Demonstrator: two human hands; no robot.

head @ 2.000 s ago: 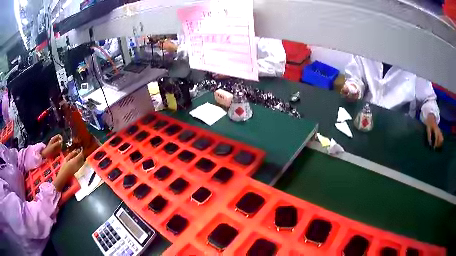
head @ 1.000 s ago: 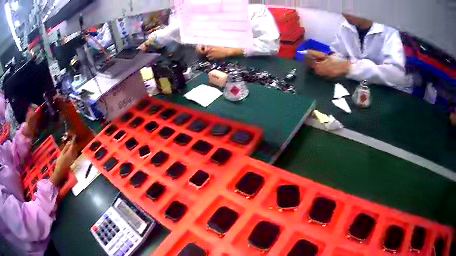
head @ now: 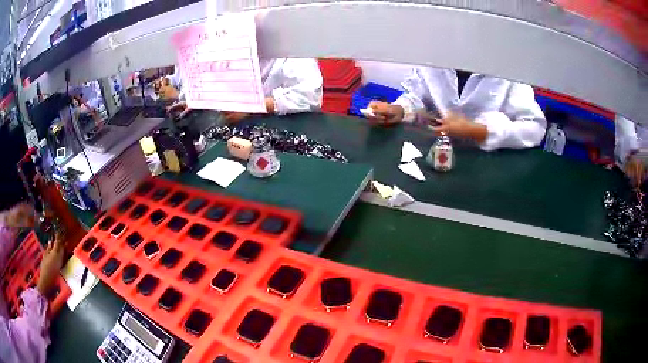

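Observation:
A red-orange foam tray (head: 419, 294) lies nearest in front of me, with rows of square pockets. Dark rounded-square watch bodies (head: 384, 306) sit in its pockets, one in each, with dark screens. A second red-orange tray (head: 165, 207) with more watch bodies (head: 193, 271) lies to its left. A calculator (head: 136, 339) lies beside the trays at the lower left. Neither of my hands is in the picture.
A clear bottle (head: 263, 159) and white paper (head: 221, 171) are on the green bench. Dark shiny parts (head: 284, 141) lie behind. People in white sleeves sit opposite; a person in pink is at left. A pink sheet (head: 222, 69) hangs from the metal shelf (head: 426, 39).
The view has swung right, so the bench things shift left in the picture. More of the right side shows, with another white sleeve and shiny heap. The person opposite has brought both hands together.

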